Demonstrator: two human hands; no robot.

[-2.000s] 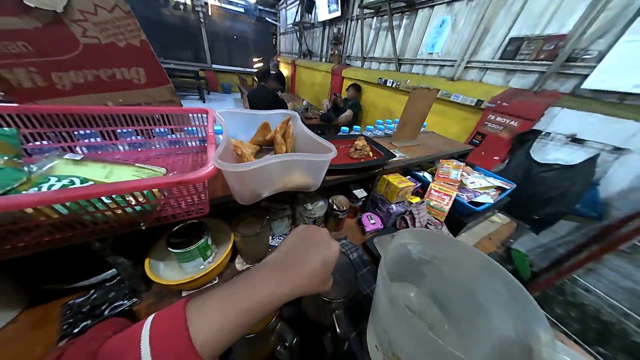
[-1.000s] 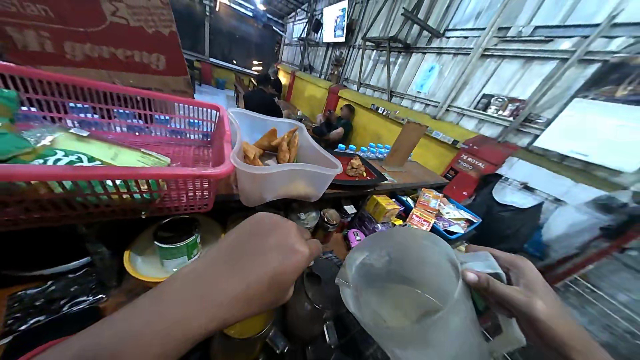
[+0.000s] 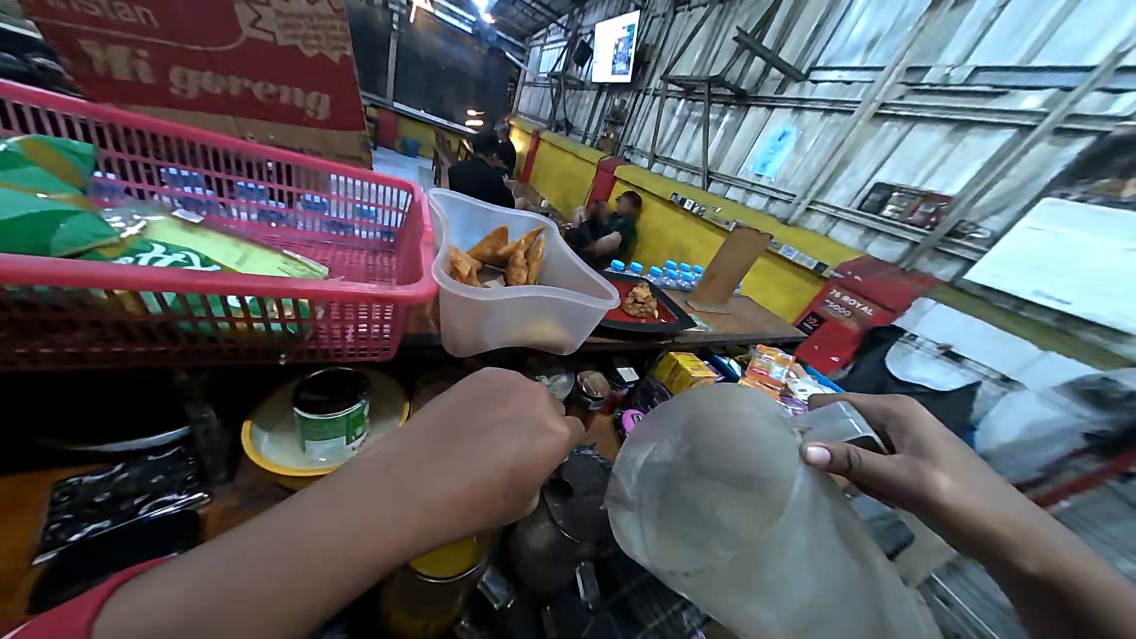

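Note:
My right hand (image 3: 870, 453) grips the handle of a cloudy plastic pitcher (image 3: 754, 524), which is tilted with its mouth toward the left and some pale liquid visible inside. My left hand (image 3: 506, 435) is a fist, reaching in from the lower left, over a dark metal pot or kettle (image 3: 568, 524). Whatever its fingers hold is hidden behind the hand. Below my left wrist stands a glass jar with yellow contents (image 3: 435, 586). A green and white can (image 3: 331, 415) sits in a yellow-rimmed bowl (image 3: 257, 444), left of my forearm.
A pink plastic basket (image 3: 373, 288) with green packets and a translucent container (image 3: 524, 319) of fried snacks line the raised ledge. A black tray (image 3: 679, 315) holds food. Beyond it stand blue-capped bottles (image 3: 657, 271). Colorful sachets (image 3: 770, 366) lie behind the pitcher. People sit farther back.
My right hand has come into view since two seconds ago and grips the pitcher's handle. The pitcher leans more to the left than before. My left fist stays near the pot.

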